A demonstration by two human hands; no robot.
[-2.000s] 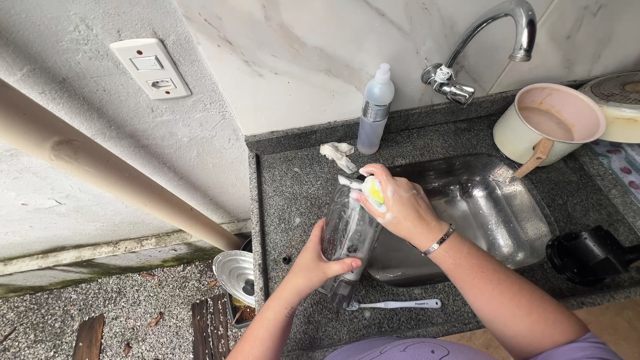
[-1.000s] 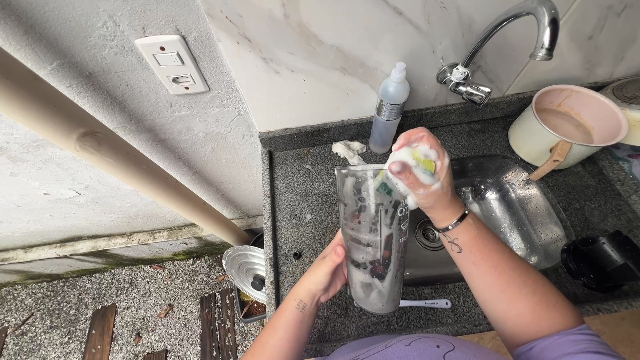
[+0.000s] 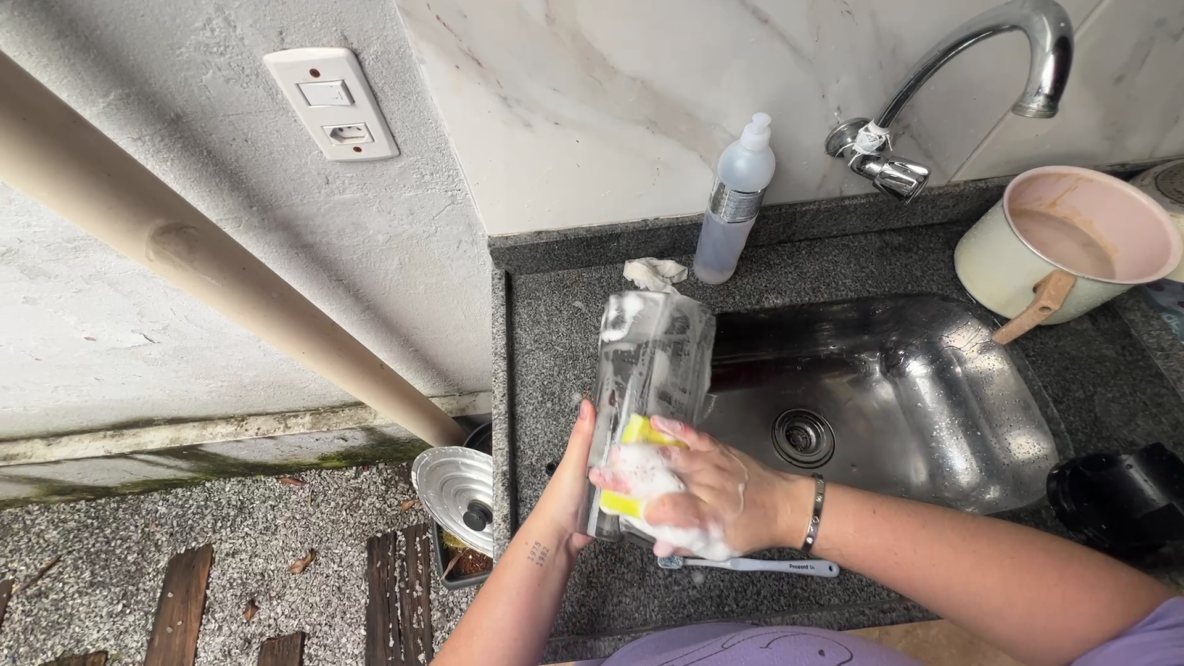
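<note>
A clear, soap-smeared blender jar (image 3: 647,361) is tilted over the counter, left of the sink basin. My left hand (image 3: 566,481) holds it from the left near its lower end, with part of the fingers hidden behind it. My right hand (image 3: 712,490), covered in suds, presses a yellow sponge (image 3: 622,503) against the jar's lower side. A toothbrush (image 3: 772,566) lies on the counter just below my right hand. Behind the jar's far end is a crumpled white cloth or paper (image 3: 655,273).
A soap bottle (image 3: 733,203) stands against the backsplash. The steel sink (image 3: 888,444) lies to the right under a chrome faucet (image 3: 967,65). An enamel pot (image 3: 999,250) with a wooden-looking handle stands back right. A black plastic part (image 3: 1119,499) sits at the right edge.
My right hand with the sponge has moved from the jar's upper end down to its lower side. The jar has been turned and tilted in my left hand.
</note>
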